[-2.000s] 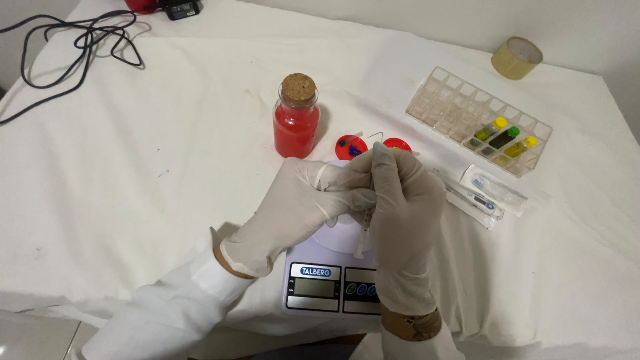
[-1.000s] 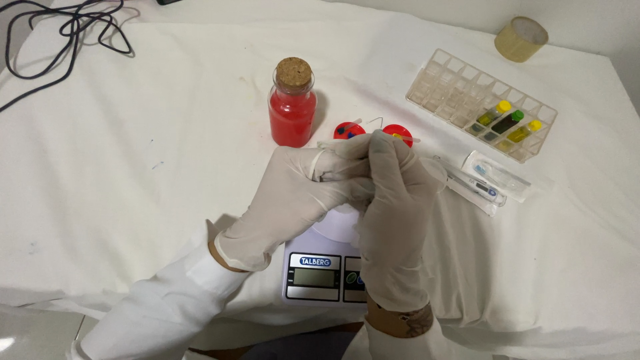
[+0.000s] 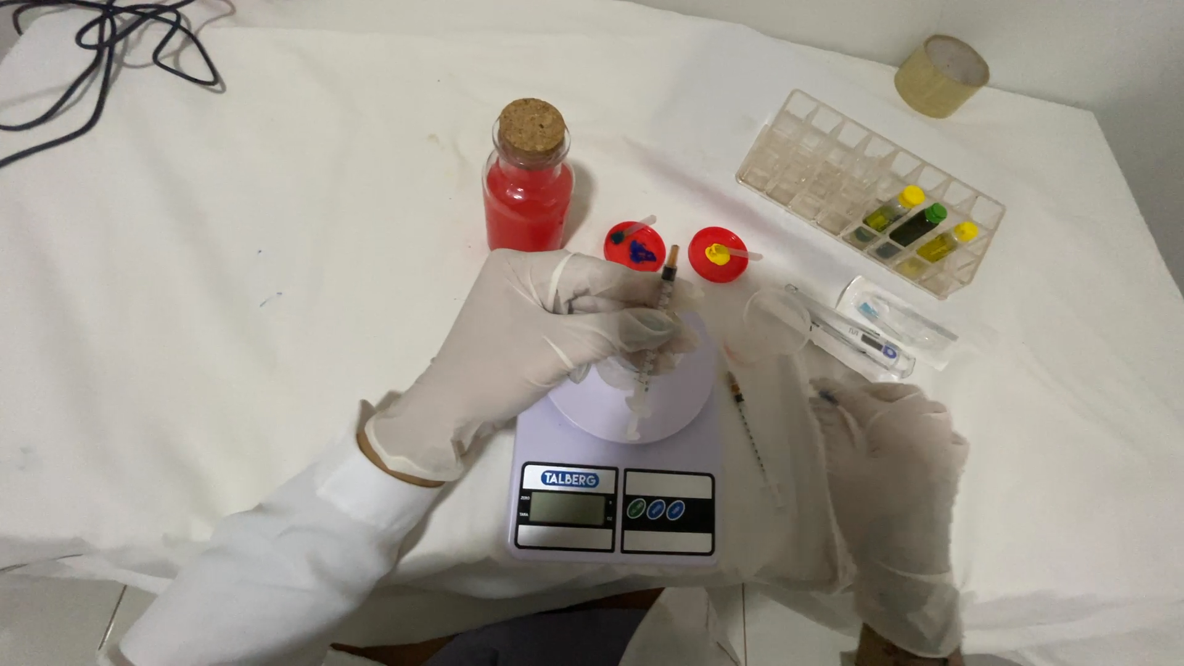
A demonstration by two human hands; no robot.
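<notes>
My gloved left hand (image 3: 555,333) holds a small clear syringe (image 3: 664,301) with an orange cap end up, over the round platform of a lilac digital scale (image 3: 615,444). A second such syringe (image 3: 746,425) lies on the white cloth right of the scale. My gloved right hand (image 3: 888,462) is low over the cloth at the right, blurred; a small dark thing shows at its fingertips, and I cannot tell whether it is gripped. Beyond my left hand stand a corked glass bottle of red liquid (image 3: 527,203) and two red caps, one with blue paste (image 3: 638,252), the other with yellow paste (image 3: 719,254).
A clear tube rack (image 3: 786,194) holding several capped tubes stands back right. Near it are a roll of tape (image 3: 942,79), a digital thermometer (image 3: 856,335), a wrapped item (image 3: 902,319) and a clear round dish (image 3: 777,319). Black cables (image 3: 111,55) lie back left.
My right hand has moved away from my left hand, to the right and toward me. The syringe in my left hand and the one on the cloth now show plainly.
</notes>
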